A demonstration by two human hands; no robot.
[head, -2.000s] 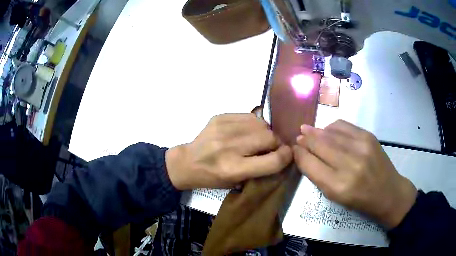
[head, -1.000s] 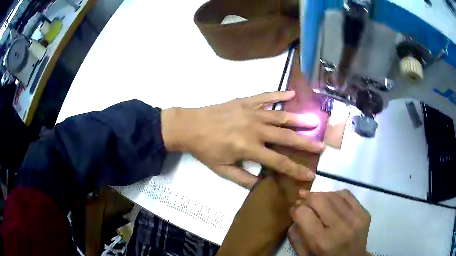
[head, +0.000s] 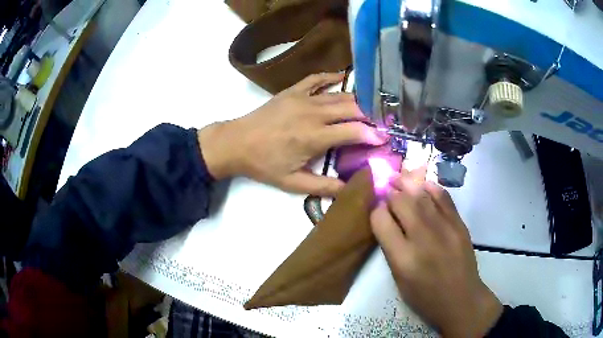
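Observation:
A brown fabric band (head: 324,247) lies at the needle area, its angled end pointing toward the table's front edge. My left hand (head: 291,142) lies on the band left of the presser foot, fingers apart, fingertips near the foot. My right hand (head: 426,244) pinches the band's right edge just in front of the foot, beside the bright pink lamp spot. The needle tip is hidden in glare. Behind the needle, the joined brown work (head: 297,39) stands in a loop. The sewing machine head (head: 463,59) is above.
A grey hanging knob (head: 451,171) is right of the foot. A black phone (head: 565,198) and small grey bar (head: 521,144) lie at the right. A dark rounded loop (head: 313,208) is at the bed's left corner. A cluttered side bench (head: 49,99) is far left.
My right hand has moved up to the needle area and grips the band. The band's front end has come closer to the needle and swung left. More looped work shows behind the needle.

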